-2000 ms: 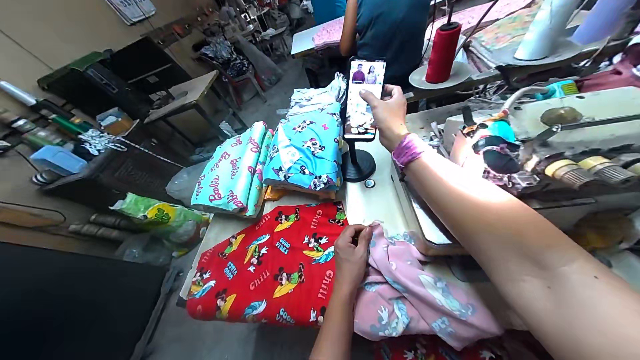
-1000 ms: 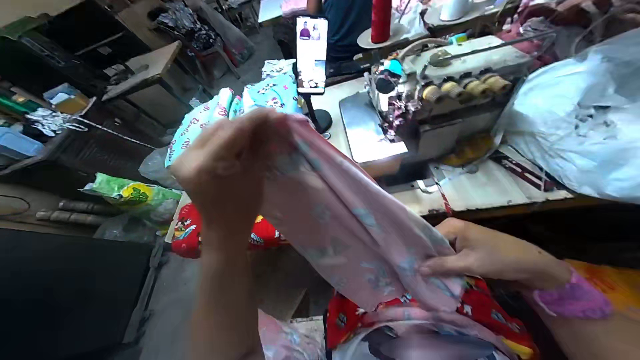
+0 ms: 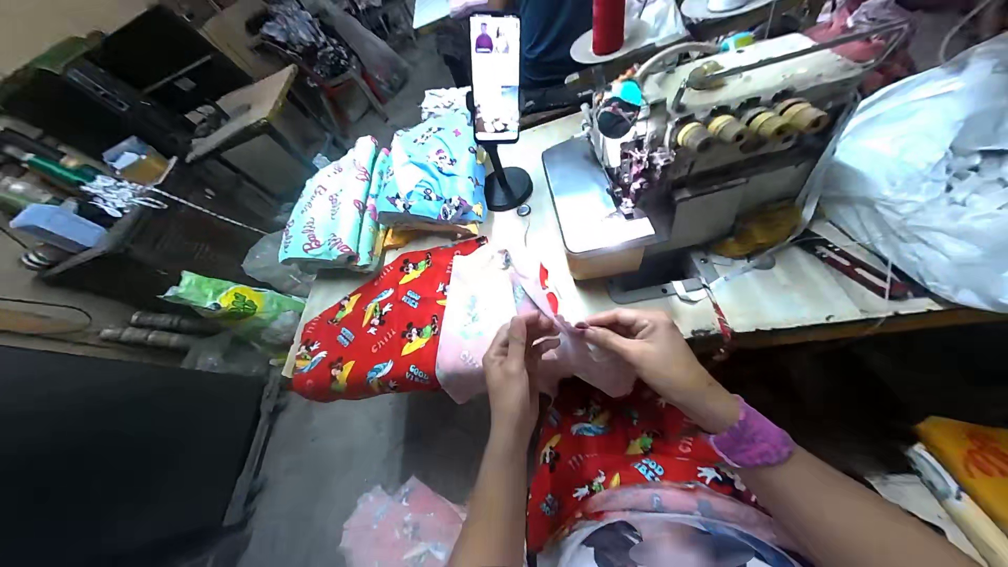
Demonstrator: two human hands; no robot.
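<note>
My left hand (image 3: 516,354) and my right hand (image 3: 642,342) meet over the table's front edge, each pinching the edge of a pale pink printed fabric (image 3: 480,331). The pink fabric lies partly over a red cartoon-print fabric (image 3: 370,331) on the table. More red printed fabric (image 3: 606,449) covers my lap, with another pink piece (image 3: 405,524) low at the left. A purple scrunchie (image 3: 752,441) circles my right wrist. An overlock sewing machine (image 3: 709,150) stands beyond my right hand.
A phone (image 3: 495,79) on a black stand (image 3: 507,189) stands behind the fabric. Folded blue printed fabric (image 3: 437,169) and mint printed fabric (image 3: 331,205) lie at the back left. A white plastic bag (image 3: 929,173) is at the right, a green packet (image 3: 232,299) at the left.
My right hand has left the phone and joined my left at the pink fabric. The pink cloth, held up over my lap one second ago, now lies partly on the red fabric.
</note>
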